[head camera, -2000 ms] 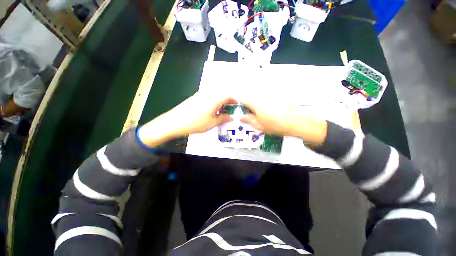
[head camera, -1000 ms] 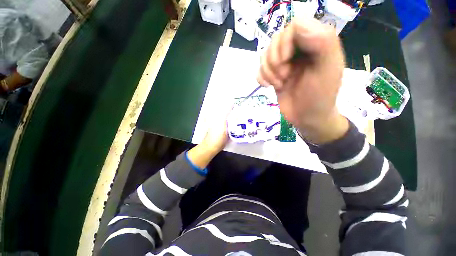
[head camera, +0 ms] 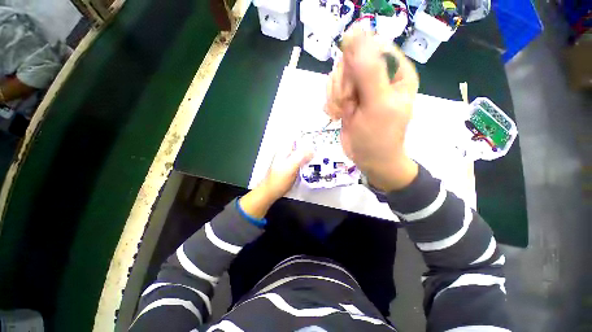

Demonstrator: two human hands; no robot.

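Observation:
A white plastic housing (head camera: 330,170) lies open on the white work sheet (head camera: 276,126), with dark spots on its floor and a narrow green circuit board (head camera: 329,136) at its far edge. My left hand (head camera: 287,170) holds the housing at its left side. My right hand (head camera: 380,107) is raised above the housing in a fist around a screwdriver (head camera: 391,63). Its green handle shows between the fingers, and its thin shaft points down to the far edge of the housing. The tip is too small to make out. My right hand hides the housing's right far corner.
A set-aside unit (head camera: 491,128) with a green board and red-black wires lies right of the sheet. Waiting units (head camera: 279,19) with loose boards and wires stand at the far side of the dark green bench. A green conveyor (head camera: 130,130) with pale rails and a person's arm (head camera: 24,81) are at left.
Two seconds ago both hands were at the housing. My right hand then rose with the screwdriver over it, and has since shifted slightly left. The left hand has moved to the housing's left side.

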